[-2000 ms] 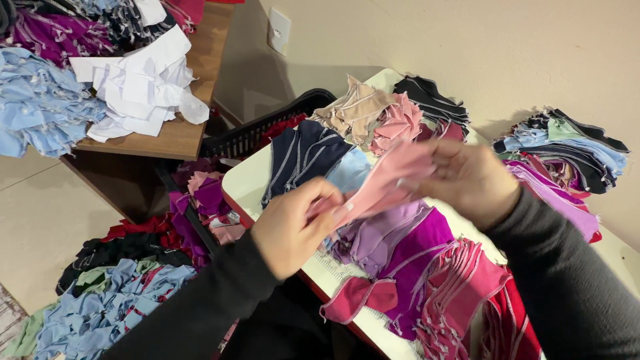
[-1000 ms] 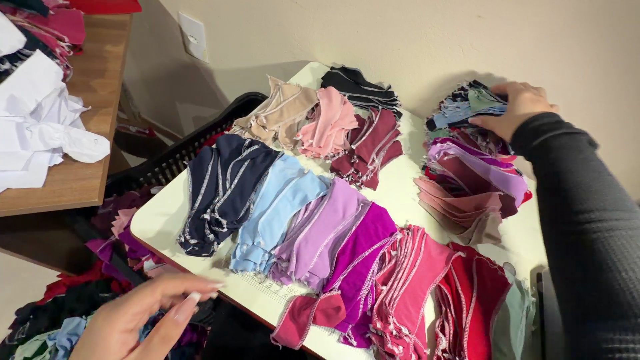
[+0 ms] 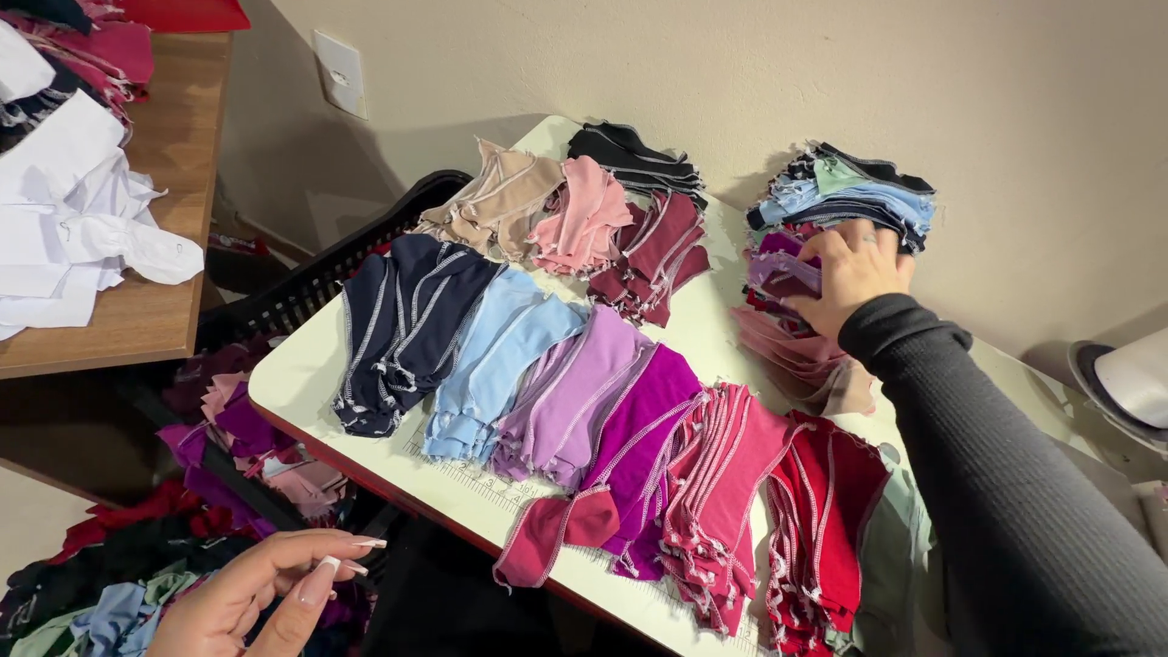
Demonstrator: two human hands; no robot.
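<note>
My right hand point(image 3: 853, 274) rests with bent fingers on a mixed stack of sewn fabric pieces point(image 3: 785, 265) at the table's back right; its fingertips are partly hidden among purple and pink layers. My left hand point(image 3: 269, 593) hangs empty at the lower left, off the table's front edge, fingers apart. Sorted fabric piles lie in rows on the white table point(image 3: 301, 374): navy point(image 3: 415, 319), light blue point(image 3: 506, 356), lilac point(image 3: 584, 392), purple point(image 3: 643, 429), deep pink point(image 3: 721, 493) and red point(image 3: 826, 511). Behind are beige point(image 3: 502, 196), light pink point(image 3: 584, 219), burgundy point(image 3: 662, 251) and black point(image 3: 630, 160) piles.
A wooden table point(image 3: 173, 182) with white fabric pieces point(image 3: 73, 219) stands at the left. Below it, a black plastic basket point(image 3: 319, 274) holds more scraps, with a loose fabric heap point(image 3: 119, 593) nearby. A white cylindrical object point(image 3: 1136, 383) is at the far right, beside the wall.
Two seconds ago both hands held a light pink fabric piece over the table. My right hand has since moved to the back-right stack, and my left hand is empty at the lower left.
</note>
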